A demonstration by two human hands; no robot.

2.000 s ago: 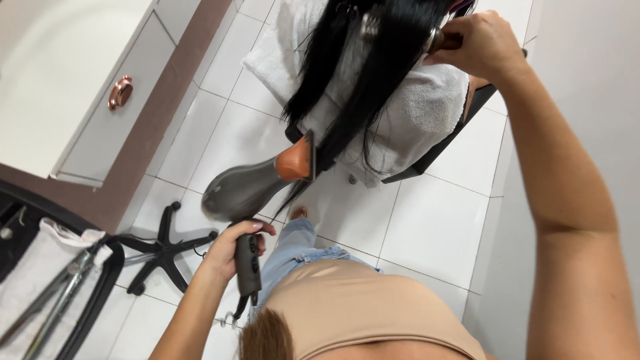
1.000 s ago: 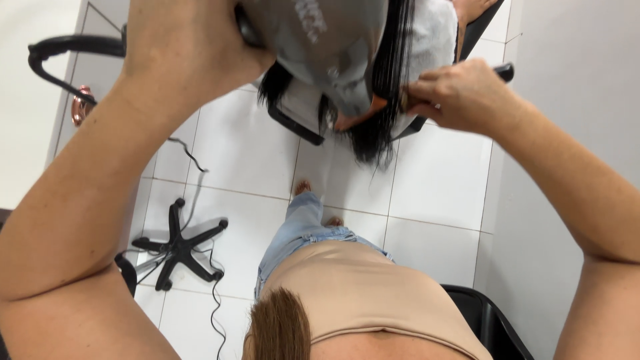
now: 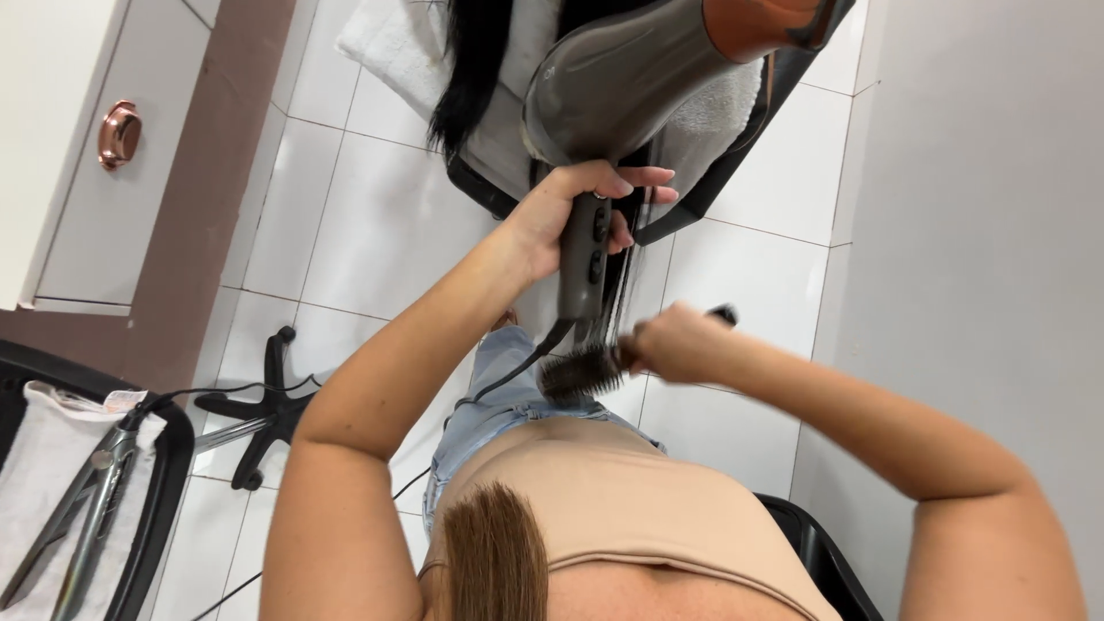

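My left hand (image 3: 573, 216) grips the handle of a grey hair dryer (image 3: 625, 82), its orange nozzle pointing to the upper right; some of the fingers are extended. Below and to the right, my right hand (image 3: 681, 345) is closed on the handle of a round hairbrush (image 3: 582, 373). Thin strands of long black hair (image 3: 473, 69) run down past the dryer handle to the bristles. The hair belongs to a seated person, mostly hidden behind the dryer, with a white towel (image 3: 392, 47) around them.
A black tray (image 3: 177, 448) at the lower left holds a white cloth (image 3: 30, 457) and a hair straightener (image 3: 99, 509). A black wheeled base (image 3: 274, 405) stands on the tiled floor, near cords. A white drawer unit (image 3: 82, 216) is at the upper left, a grey wall (image 3: 966, 216) at right.
The dryer, large and close to the view a second ago, is now lower in my left hand, its nozzle toward the upper right. My right hand has moved down with the brush, away from the chair.
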